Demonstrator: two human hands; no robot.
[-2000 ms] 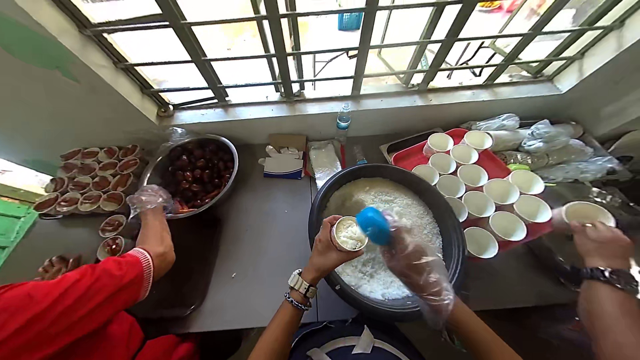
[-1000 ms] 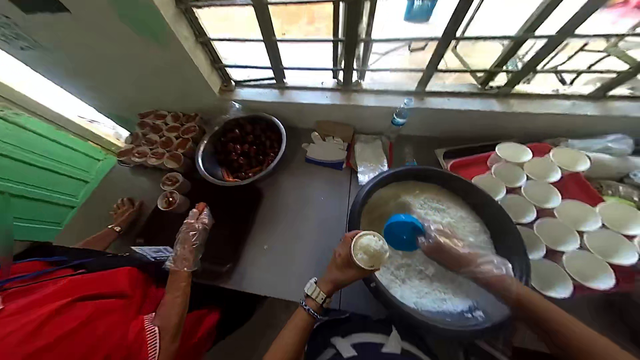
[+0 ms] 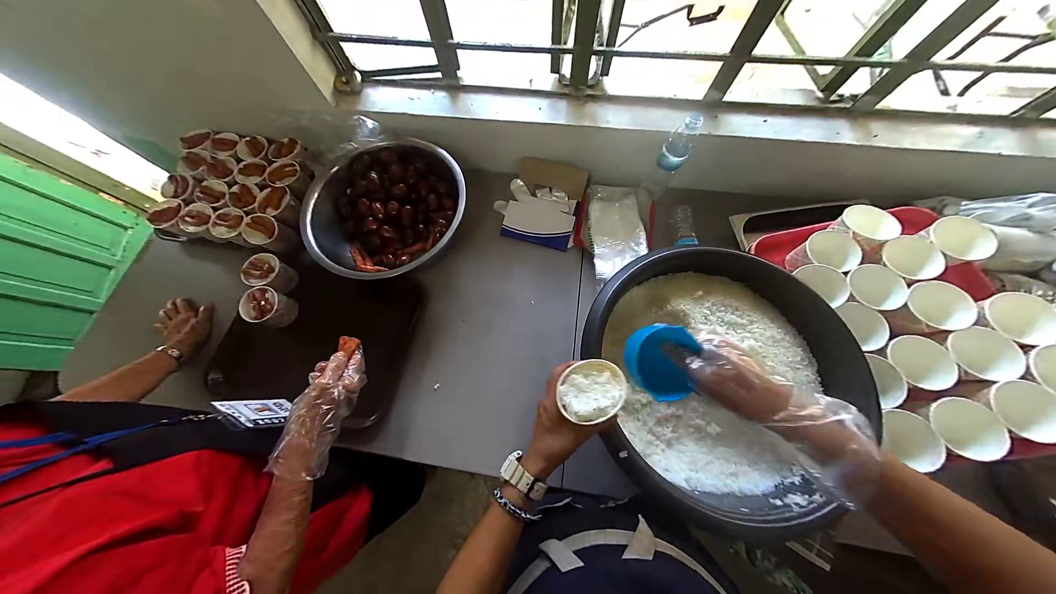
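My left hand (image 3: 554, 429), with a white watch on its wrist, holds a paper cup (image 3: 591, 393) of white rice at the left rim of a large dark pot (image 3: 850, 363). My right hand (image 3: 734, 375), in a clear plastic glove, grips a blue plastic scoop (image 3: 660, 361) over the pot, close beside the cup. Cooked rice (image 3: 701, 450) covers much of the pot's inside. Empty paper cups (image 3: 924, 361) stand in rows on a red tray (image 3: 916, 219) to the right of the pot.
At the left, a co-worker's gloved hand (image 3: 318, 404) holds a reddish piece of food over a dark tray (image 3: 396, 330). Behind are a metal bowl (image 3: 313, 223) of dark red sausages and filled cups (image 3: 243, 196). A glove box (image 3: 540, 219) and plastic bottle (image 3: 678, 148) stand near the window wall.
The view has swung left. The scoop has stayed near the held cup. The co-worker's gloved hand has moved away from the cups and metal bowl. The person at the far right is out of view.
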